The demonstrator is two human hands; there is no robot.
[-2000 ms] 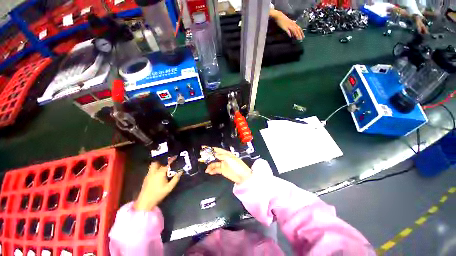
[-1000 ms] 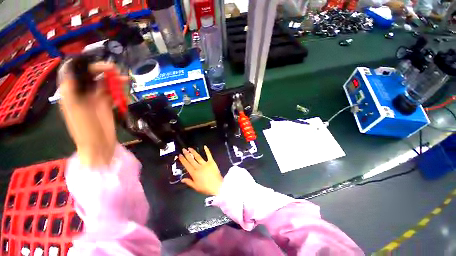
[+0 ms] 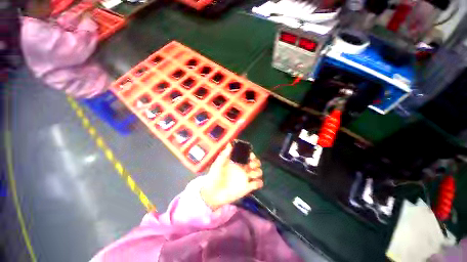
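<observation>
My left hand [image 3: 233,176] is palm up at the near right corner of the orange-red foam tray [image 3: 206,165]. Its thumb and fingers hold a black rounded-square watch module [image 3: 240,152]. My right hand is out of the picture; only a bit of pink sleeve shows at the bottom right corner. The tray's pockets hold several dark units, with paler ones along the near left side. Right of the hand, the left toggle clamp's red handle [image 3: 330,128] is tilted beside a silver-white nest [image 3: 306,149].
A small white piece [image 3: 301,205] lies on the green bench. The second nest [image 3: 376,198], another red handle [image 3: 446,197] and white paper [image 3: 417,233] are at right. A power supply [image 3: 296,51] and blue box [image 3: 381,66] stand behind. Another person's pink sleeve [image 3: 61,56] is at top left.
The view has swung left, showing more of the tray. My left hand has moved from the left red clamp handle to the tray and now holds a module. My right hand has left the picture.
</observation>
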